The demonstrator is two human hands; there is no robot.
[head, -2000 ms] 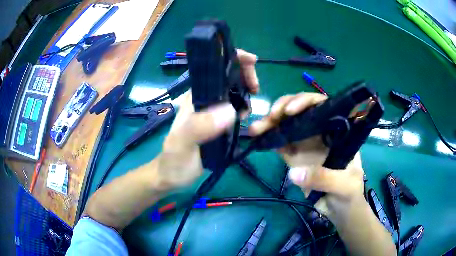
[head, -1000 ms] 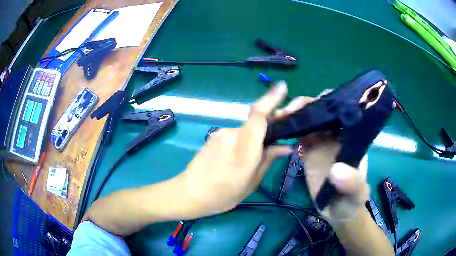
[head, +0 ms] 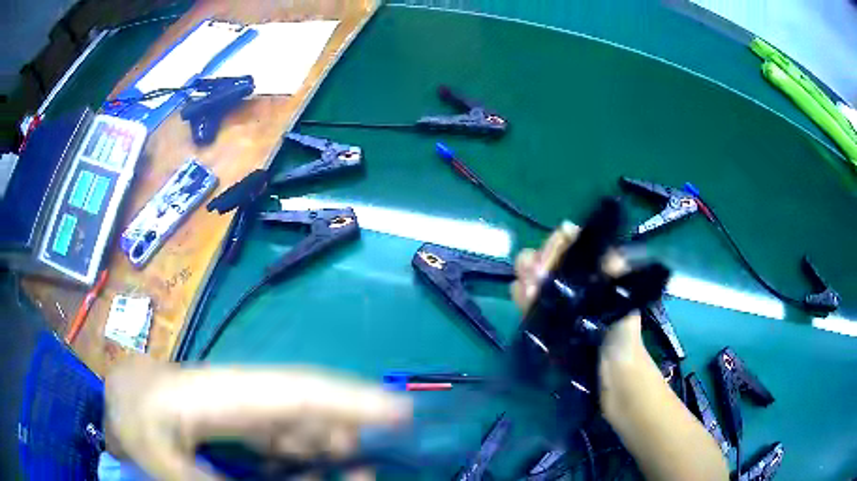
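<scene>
My right hand is right of centre and holds a black battery clamp, blurred by motion. My left hand is low at the left, strongly blurred, fingers pointing right; a dark blurred shape lies at and below its fingertips, and I cannot tell whether it grips it. A single black clamp lies on the green mat between the hands. A blue plug with a red wire lies just past my left fingertips. More black clamps lie at the lower right.
Several clamp leads lie across the green mat. The wooden board at left bears a scale, a phone, a clipboard and an orange-red pen. A blue crate is below left. A green roll is far right.
My left hand has moved away from the right hand, down and left. The clamp in my right hand has lowered and turned. The view has shifted, so the board appears farther right.
</scene>
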